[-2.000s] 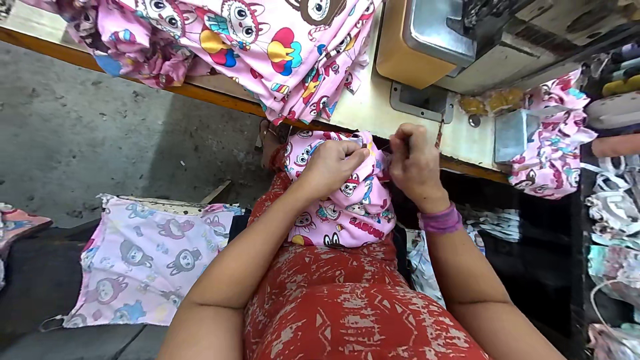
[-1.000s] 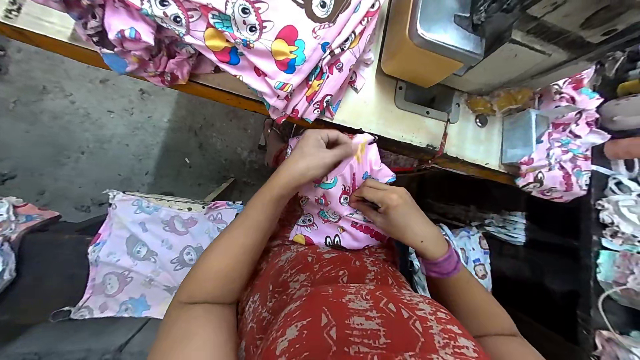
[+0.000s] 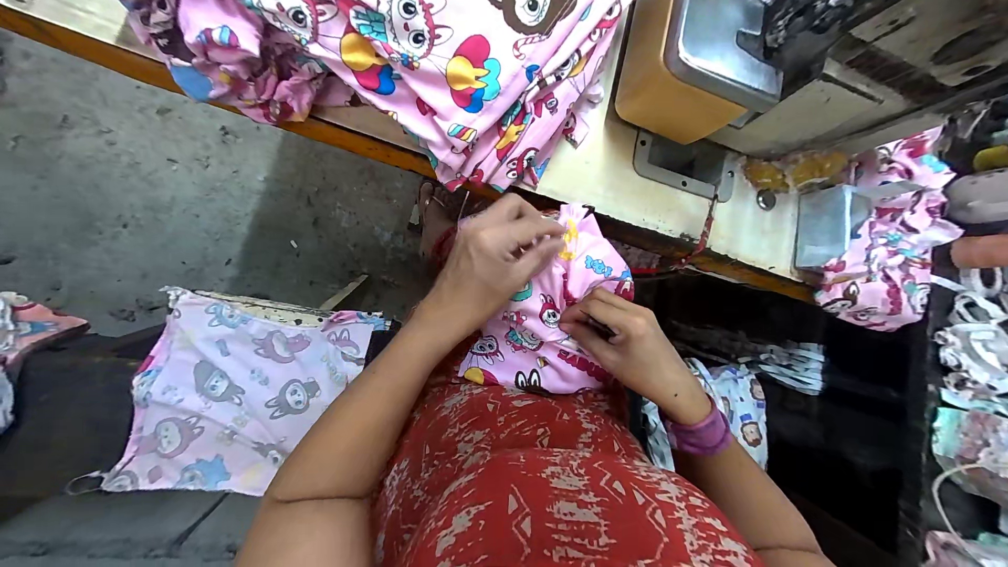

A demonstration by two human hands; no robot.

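A pink cartoon-printed fabric piece (image 3: pixel 543 315) lies bunched over my lap, below the edge of the sewing table. My left hand (image 3: pixel 504 252) is at its upper part, fingers curled with thumb near the fingertips; whether cloth is pinched there is unclear. Lower and to the right, my right hand (image 3: pixel 622 335) has thumb and fingers bent together close to the cloth's surface, and any grip is hard to make out. A purple band (image 3: pixel 701 429) circles the right wrist. More pink printed fabric (image 3: pixel 472 79) is heaped on the table above.
The sewing table's edge (image 3: pixel 362 143) crosses ahead of me. On it stand a machine with an orange and metal housing (image 3: pixel 685 87) and a clear plastic container (image 3: pixel 825 227). Pale printed fabric (image 3: pixel 236 386) lies at the left; white fabric strips (image 3: pixel 976 346) hang at the far right.
Two seconds ago both hands were close together at the cloth's top edge. My right hand has since moved down over the cloth, and the hands are now farther apart.
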